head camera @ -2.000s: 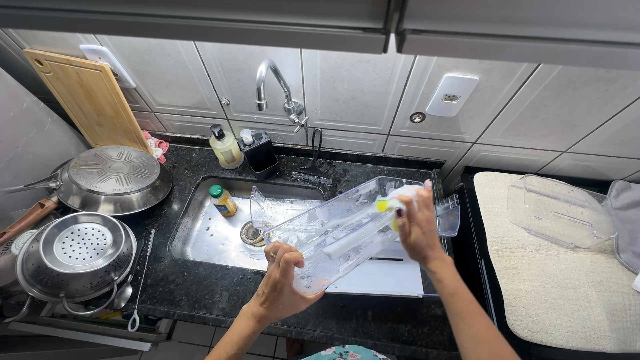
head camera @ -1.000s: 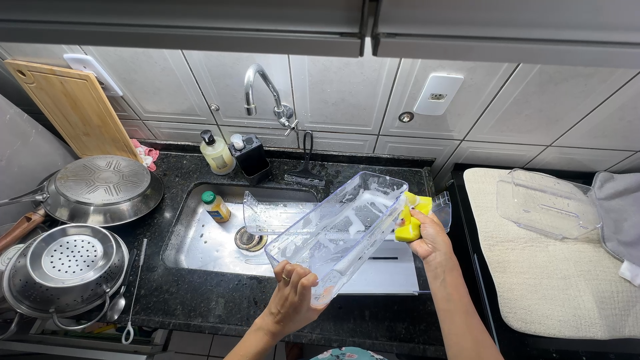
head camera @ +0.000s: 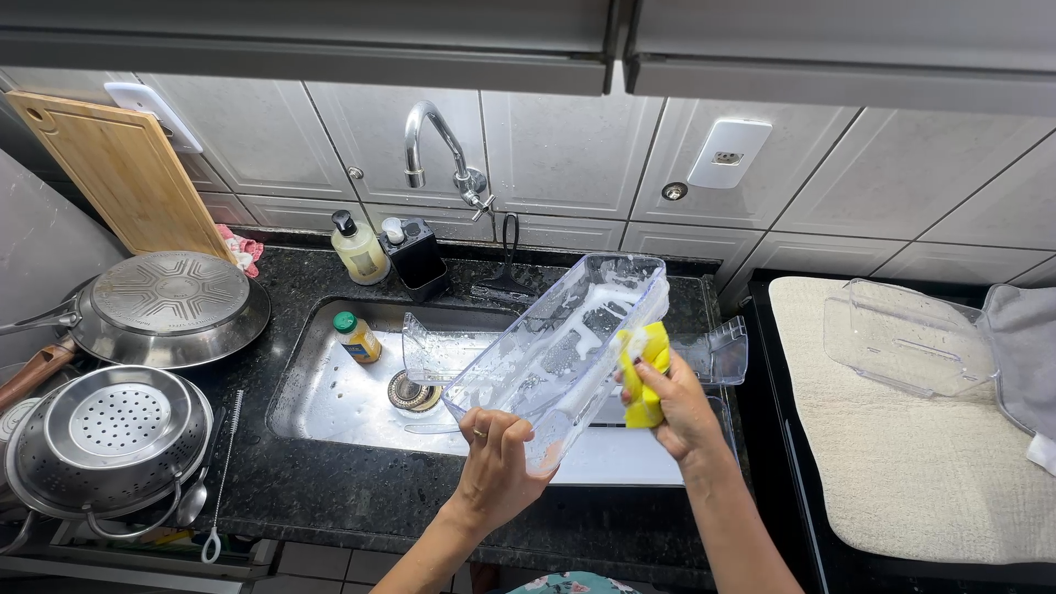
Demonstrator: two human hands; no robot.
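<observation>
My left hand (head camera: 499,474) grips the near lower end of a clear plastic bin (head camera: 569,330), which is tilted above the sink with white suds inside. In my right hand (head camera: 681,404) is a yellow sponge (head camera: 646,373), held against the outer right side of the bin. Beneath it, another clear plastic piece (head camera: 726,351) lies across the steel sink (head camera: 318,408), partly hidden by the bin. A small bottle with a green cap (head camera: 357,338) stands in the sink, left of the drain strainer (head camera: 412,392).
A chrome faucet (head camera: 441,148), pump bottle (head camera: 360,252) and black dispenser (head camera: 415,260) are behind the sink. Pans (head camera: 177,309), a colander (head camera: 115,429), a straw brush (head camera: 227,470) and a wooden cutting board (head camera: 124,173) stand left. A clear bin (head camera: 907,338) rests on a cream mat (head camera: 874,454) at right.
My right hand with the sponge has moved from the bin's upper end down along its right outer side. My left hand keeps its grip on the near end.
</observation>
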